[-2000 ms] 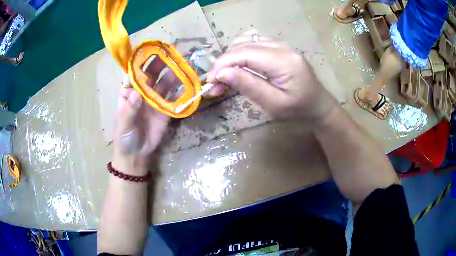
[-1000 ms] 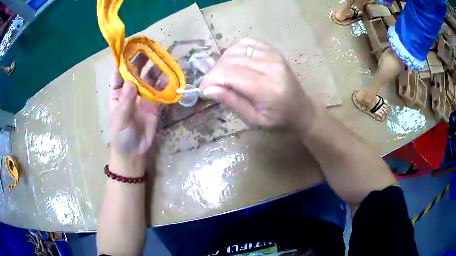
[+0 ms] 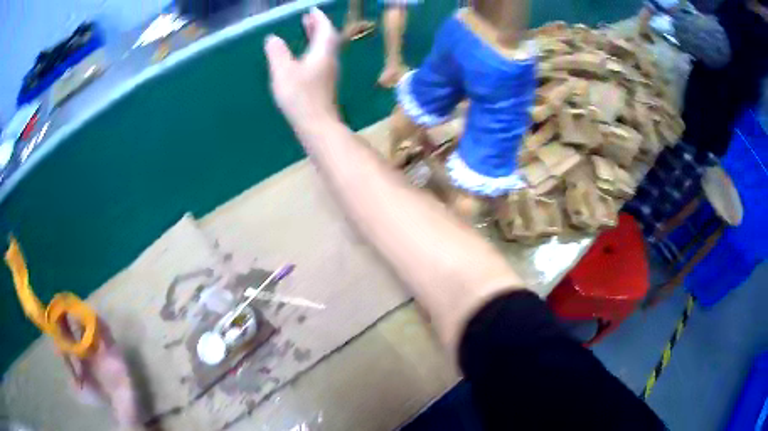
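The orange-yellow sash ring is held up at the lower left, its tail pointing up and left. My left hand holds it from below, slightly blurred. My right hand is raised over the green belt, fingers apart, with nothing visible in it. A lower body in blue shorts with white fringed cuffs stands upright at the bench's far right, right of my right forearm. The white glue pot and its lid sit on stained card, with a purple-tipped stick beside or across the pot.
Tan waist blocks are heaped behind and right of the shorts. The green belt runs along the far side. A red stool and a wooden stool stand at the right. A dark-clothed person is at the upper right.
The view has swung right. My right hand has left the sash and reached outward, without the pale stick it held. My left hand still holds the sash, now at the lower left.
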